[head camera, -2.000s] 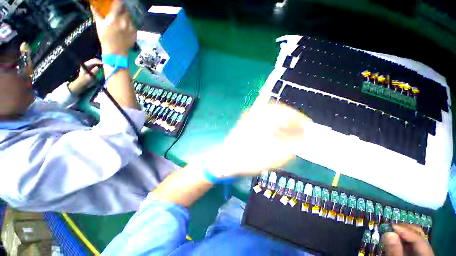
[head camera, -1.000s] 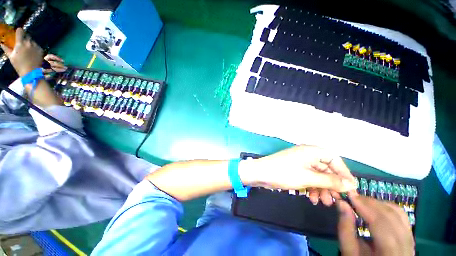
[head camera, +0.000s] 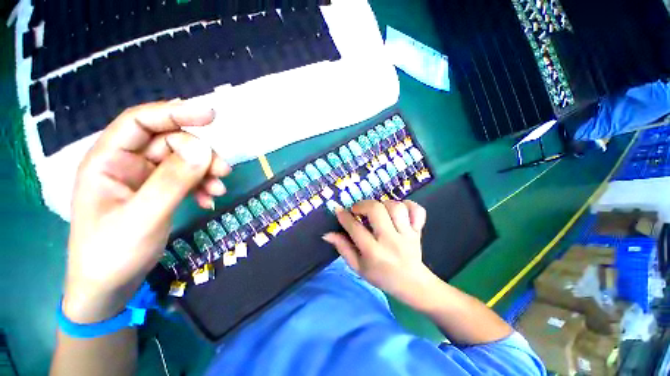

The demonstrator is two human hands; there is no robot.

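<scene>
The black foam tray (head camera: 242, 305) lies slanted at the bench edge. A long row of small circuit boards (head camera: 268, 202) with yellow-white wired ends runs along its far side, with a shorter second row at the right. My right hand (head camera: 386, 239) is over the tray, its fingertips at the near end of the shorter row; whether it grips a board there cannot be told. My left hand (head camera: 136, 198), with a blue wrist strap (head camera: 110, 321), is raised left of the tray, fingers curled and apart, with nothing visible in it.
A white foam sheet (head camera: 294, 106) with rows of small black parts (head camera: 213, 59) lies beyond the tray. An empty black tray (head camera: 455, 228) is at the right. Stacked black trays (head camera: 499, 81) stand upper right, near a person's blue sleeve (head camera: 624, 110). Cartons (head camera: 569, 294) lie past a yellow line.
The view has swung right; the neighbouring worker has left the picture. My hands, together over the tray one second ago, are now apart, the left raised and the right at the shorter row.
</scene>
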